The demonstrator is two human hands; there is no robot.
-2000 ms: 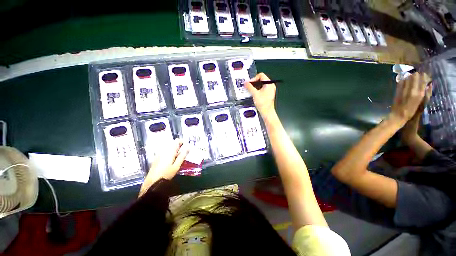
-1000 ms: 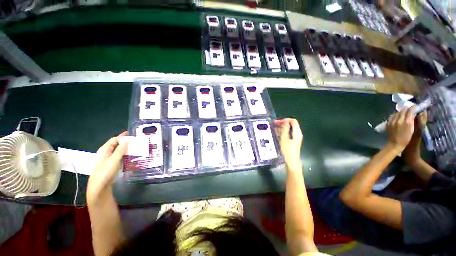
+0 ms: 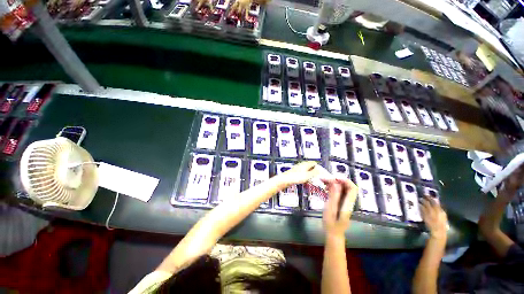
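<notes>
A clear blister tray [image 3: 178, 195] of white pieces, each with a dark oval, lies in front of me. A second such tray [image 3: 376, 216] lies against its right side. My left hand [image 3: 300, 173] reaches across the first tray and pinches a small sticker sheet [image 3: 316, 194], part white and part red. My right hand [image 3: 340, 198] is at the sheet's right side, over where the trays meet, fingers bent. Whether it grips the sheet or a tool is unclear. No tweezers can be made out.
A cream fan [image 3: 57, 173], a phone [image 3: 72, 135] and white paper [image 3: 127, 182] are at left. Another person's hand [image 3: 434, 216] touches the second tray's right end. More trays [image 3: 313, 109] lie beyond the pale rail [image 3: 166, 102]. White scraps [image 3: 484, 172] are at far right.
My left hand has moved right with the sheet, and my right hand has left the tray's right edge and come to it. A second tray now lies alongside, with the other person's hand on it.
</notes>
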